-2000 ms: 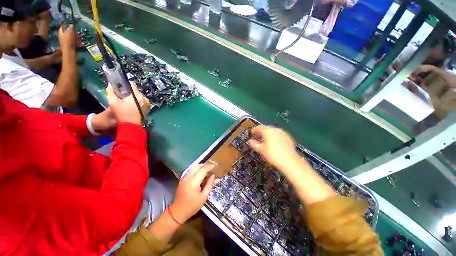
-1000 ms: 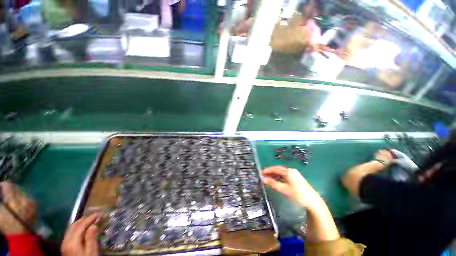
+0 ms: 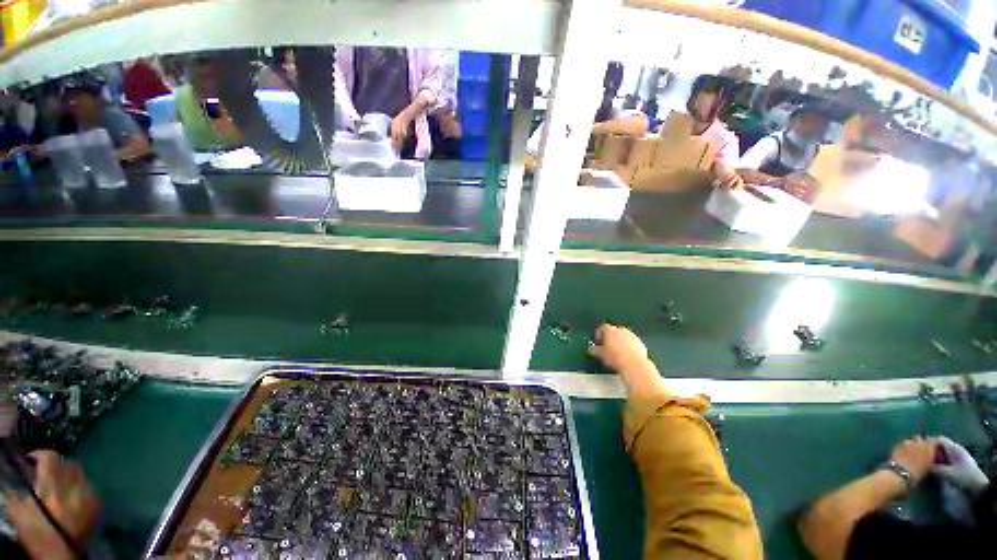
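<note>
A silver-rimmed tray [image 3: 583,481] lies in front of me, filled with close rows of dark circuit boards [image 3: 405,470]. A brown strip of tray base [image 3: 224,492] shows along its left side. My right hand [image 3: 621,348] is stretched out past the tray's far right corner, over the green conveyor belt. Its fingers point down at the belt, right of a small loose board [image 3: 560,330]. The fingertips are small and blurred, so I cannot tell whether they hold anything. My left hand is not in view.
A white post [image 3: 539,241] stands behind the tray. More loose boards [image 3: 749,351] lie on the belt [image 3: 437,301]. A dark board pile [image 3: 71,388] and a neighbour's hand [image 3: 60,503] are at left. Another person's arm [image 3: 858,498] is at right. People and white boxes line the opposite side.
The view has turned from the left neighbour to face the belt. My right hand has gone from the tray, past its right side, out to the belt. My left hand has left the picture.
</note>
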